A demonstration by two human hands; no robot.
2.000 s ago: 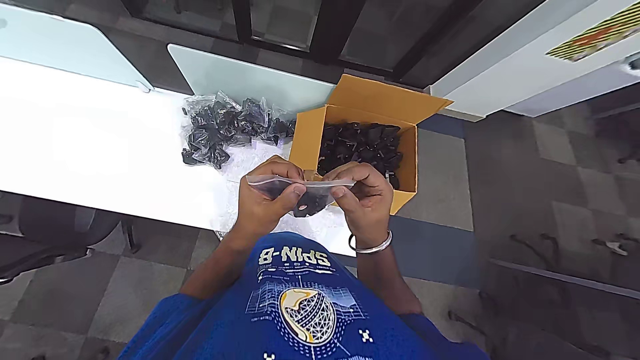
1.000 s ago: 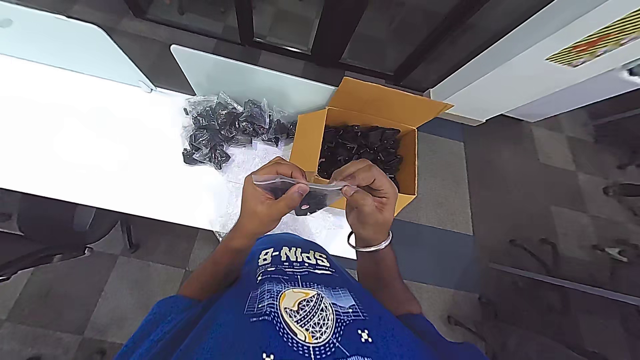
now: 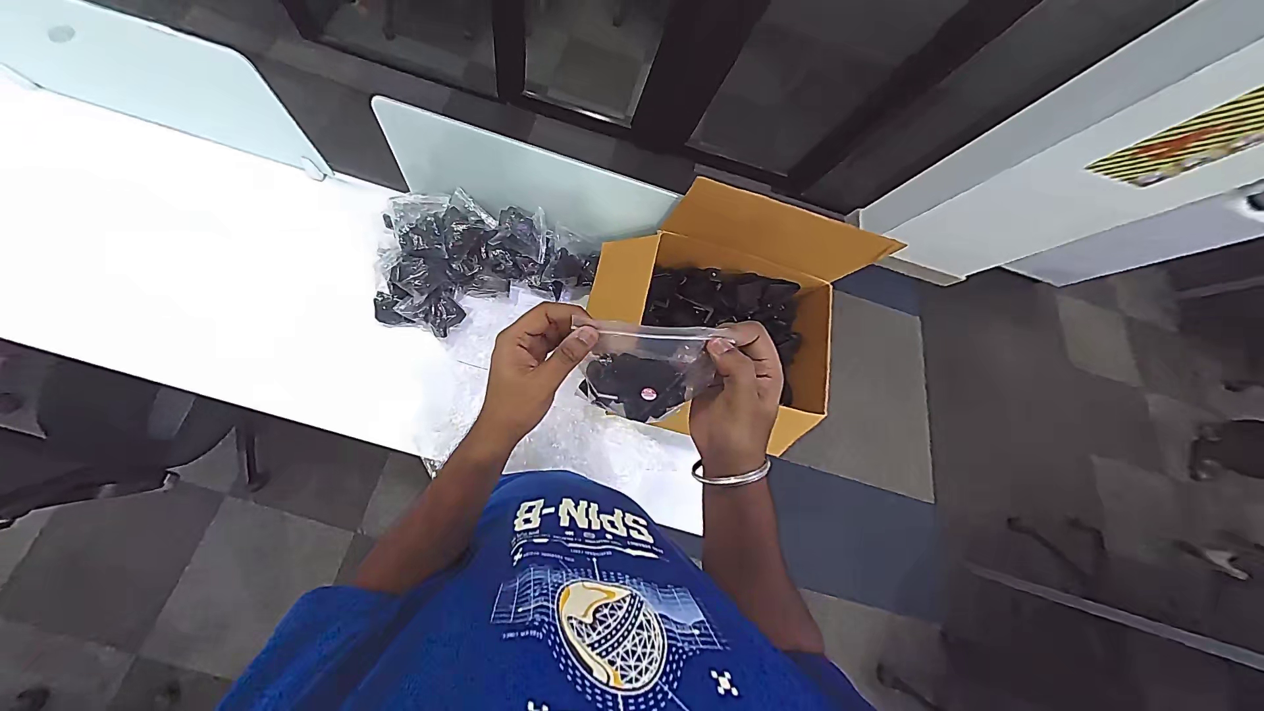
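Note:
A clear zip-seal plastic bag [image 3: 647, 370] with a black item and a small round pinkish sticker inside is stretched between my hands. My left hand [image 3: 538, 370] pinches its top left corner; my right hand [image 3: 739, 390], with a metal bangle at the wrist, grips the top right corner. Behind the bag stands an open cardboard box [image 3: 810, 346] holding many black items [image 3: 726, 296]. Left of the box lies a heap of clear bags with black contents [image 3: 464, 252]. Under my hands, a layer of clear plastic bags [image 3: 533, 425] covers part of the table.
The white table [image 3: 197, 267] runs off to the left, with pale divider panels [image 3: 523, 168] along its far edge. A dark chair [image 3: 99, 434] stands at the near left. A white cabinet or wall unit [image 3: 1066, 178] is at the right, beyond the carpeted floor.
The bag, earlier seen mostly edge-on at its top strip, now faces the view more fully, its black contents and sticker showing. Both hands still hold its top corners, raised a little and farther apart.

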